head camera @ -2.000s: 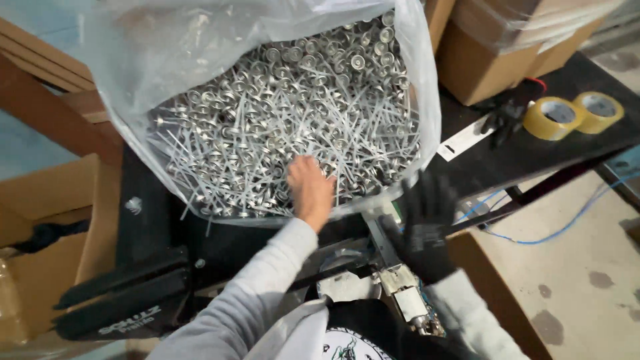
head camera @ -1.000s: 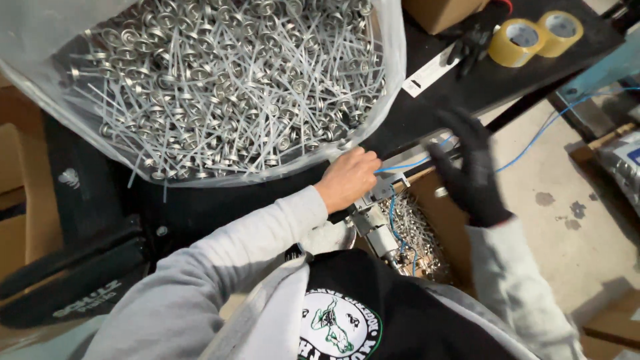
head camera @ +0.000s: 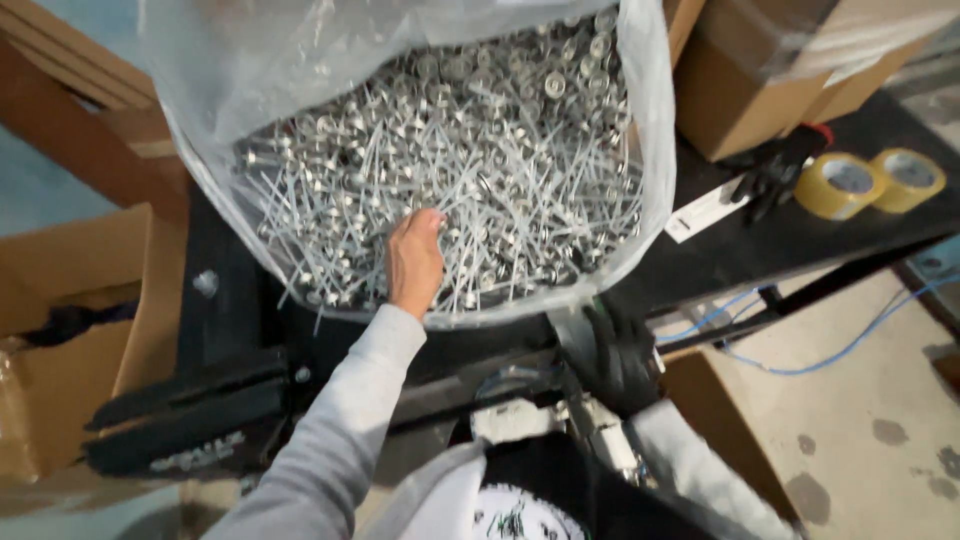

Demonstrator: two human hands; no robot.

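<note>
Metal aerosol valves with thin white dip tubes [head camera: 495,165] fill a clear plastic bag [head camera: 649,127] on the black bench. My bare left hand [head camera: 415,262] reaches over the bag's near rim and touches the valves, its fingers bent; whether it grips any is hidden. To the right of the near rim, my right hand [head camera: 611,352] in a black glove lies over a metal fixture [head camera: 574,341], blurred, so its grip cannot be told. Below it sits a small machine with light-coloured metal parts [head camera: 611,442], partly covered by my sleeve and clothing.
Two rolls of clear yellowish tape [head camera: 838,186] lie on the bench [head camera: 705,262] at right, beside a dark glove [head camera: 780,169] and a white strip [head camera: 709,212]. Cardboard boxes [head camera: 742,97] stand behind them. An open carton [head camera: 142,300] is at left. Blue tubing [head camera: 795,371] hangs at lower right.
My left hand has moved from the fixture beside the bag back into the valves. My right hand, raised and spread a second ago, has come in over the fixture. The view has shifted.
</note>
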